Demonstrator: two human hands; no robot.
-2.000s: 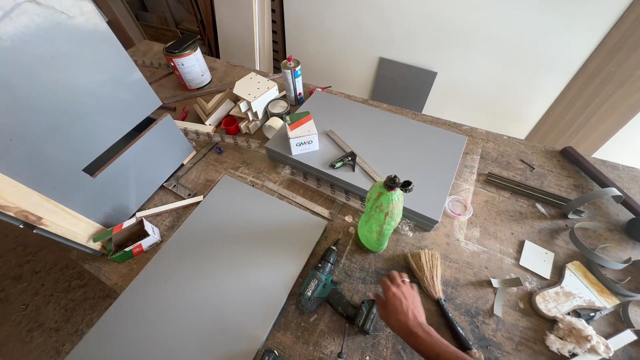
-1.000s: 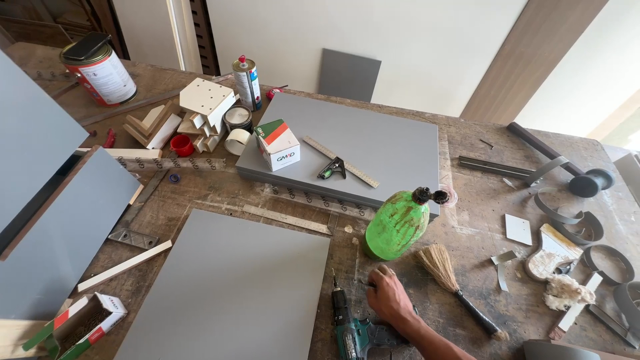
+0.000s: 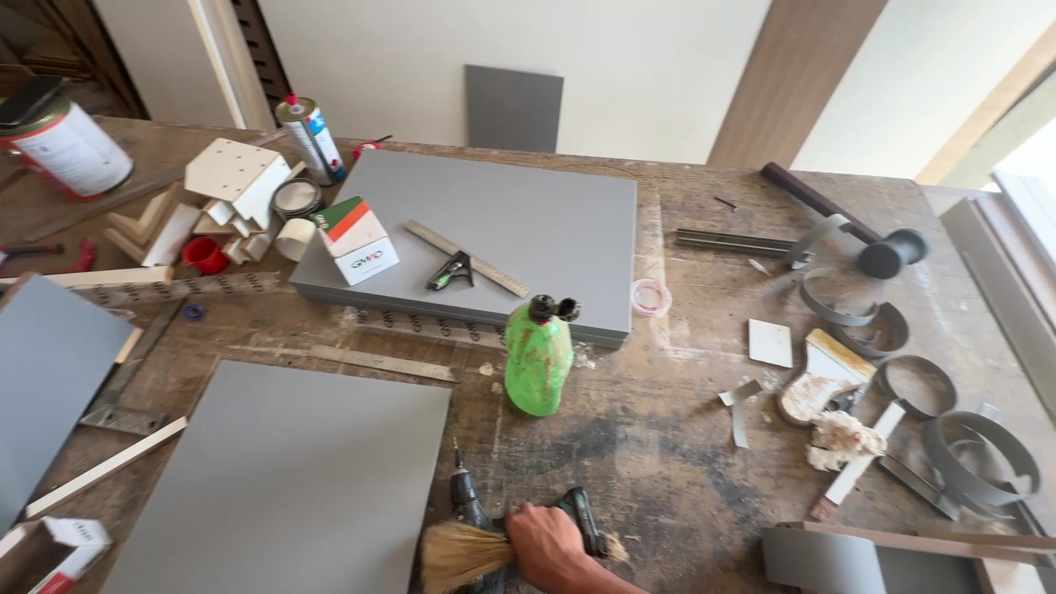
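Low in the view, my right hand is closed around the base of a hand brush, whose straw-coloured bristles point left. The brush lies over a cordless drill, hiding part of it; the drill's battery end shows right of my fingers. A large grey panel lies just left of the drill. Beyond my hand stands a green plastic bottle with dark caps. My left hand is out of view.
Stacked grey panels carry a metal ruler, a small clamp-like tool and a carton. At right lie a mallet, edge-banding coils and a stained spreader. Cans and wood pieces stand at left.
The brush lay on the bench right of the bottle and drill; my right hand has taken hold of it, and its bristles are now over the drill. The view has shifted.
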